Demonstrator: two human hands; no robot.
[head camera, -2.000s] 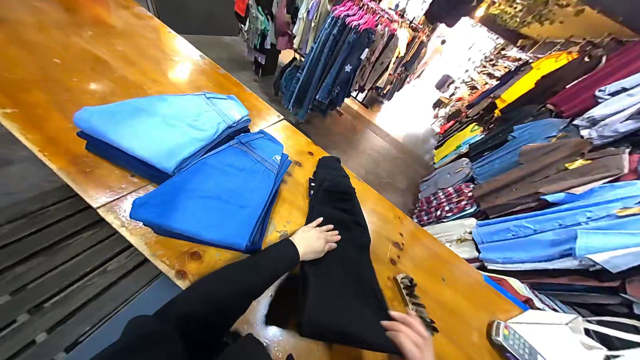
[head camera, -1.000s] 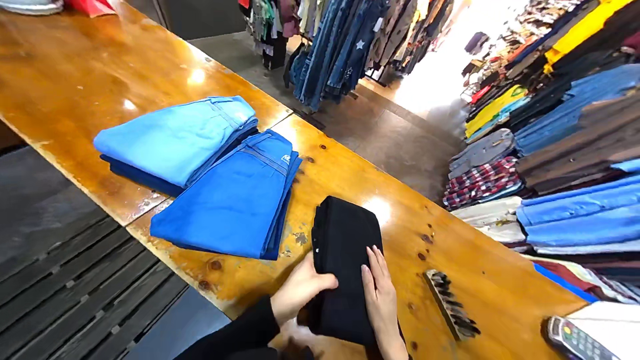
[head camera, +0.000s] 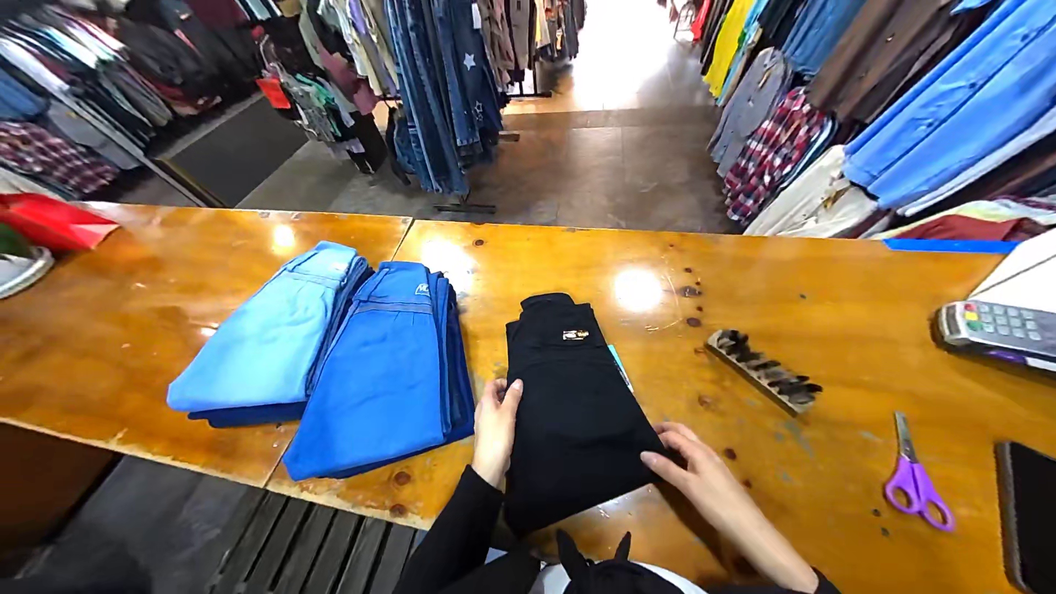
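Note:
Folded black trousers lie on the wooden counter in front of me, waistband away from me, with a small label on the upper part. My left hand holds their left edge, thumb on top. At the lower right edge, my right hand pinches the cloth between thumb and fingers. A bit of light blue shows under the right side of the trousers. Left of them sit folded blue jeans in a stack, touching a stack of folded light blue jeans.
To the right are a wooden strip with dark tufts, purple-handled scissors, a phone and a card terminal. A red item is at far left. Beyond the counter stand racks of clothes, including hanging jeans.
The black trousers, longer two seconds ago, are now folded shorter, with their labelled side up. My hands have moved from on top of them to their two sides. The view has turned noticeably.

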